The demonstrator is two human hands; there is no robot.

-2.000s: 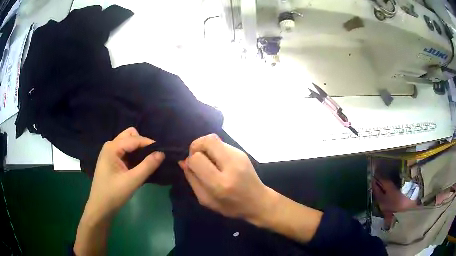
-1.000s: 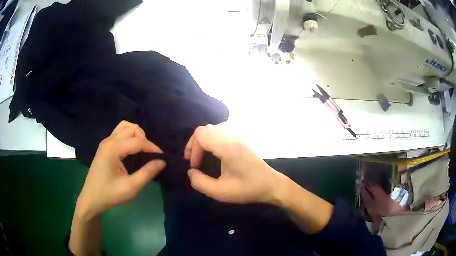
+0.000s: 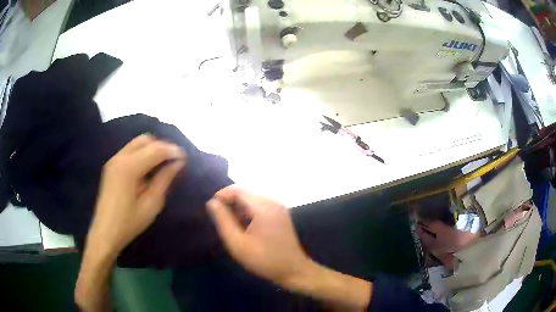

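The dark garment (image 3: pixel 55 140) lies heaped on the left of the white table and hangs over its front edge. My left hand (image 3: pixel 137 183) is over the garment, blurred, thumb and fingertips close together. My right hand (image 3: pixel 259 234) is to its right at the garment's lower right part, thumb and forefinger nearly touching. The cloth is too dark to show whether either hand pinches it. The thread snips (image 3: pixel 355 139), with pink handle and dark blades, lie on the table below the sewing machine.
The off-white JUKI sewing machine (image 3: pixel 390 67) stands behind the snips, its needle area (image 3: pixel 262 88) brightly lit. Beige and grey cloth scraps (image 3: pixel 481 250) fill the lower right, beside a yellow bar (image 3: pixel 469 177). The white table's front edge (image 3: pixel 390 183) runs above a green floor.
The view has turned, so the machine and snips sit further left and more scraps show. My left hand has moved up over the garment, away from my right hand. My right thumb and fingers have closed together.
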